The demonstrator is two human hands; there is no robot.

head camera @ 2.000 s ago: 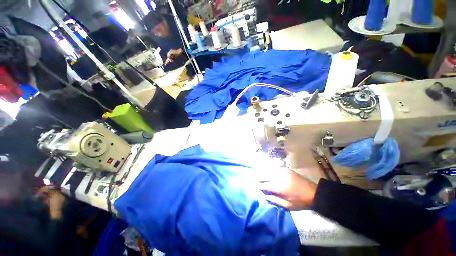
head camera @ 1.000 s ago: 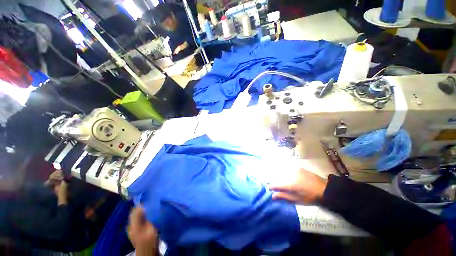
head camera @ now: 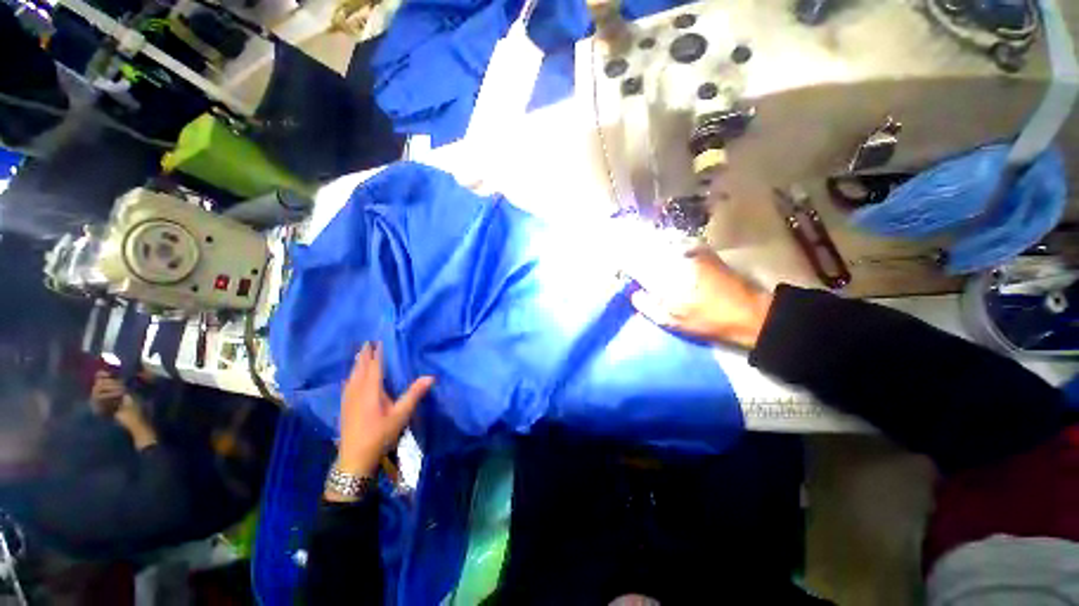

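A blue garment piece lies crumpled over the front of the white table, its right end under the sewing machine head. My right hand rests on the cloth beside the needle area, fingers partly lost in glare; I cannot tell whether it grips the cloth. My left hand lies on the cloth's lower left part, thumb and fingers spread. The presser foot and needle are hidden by glare. Dark red thread snips lie right of the needle area.
A lamp bar stands behind the cloth, with a blue pile beyond. Another machine head and a person's hand are at left. Light blue strands hang at right. A blue bin is below.
The view has tilted down and come closer. My left hand has come from the lower edge onto the cloth. My right hand remains by the needle area.
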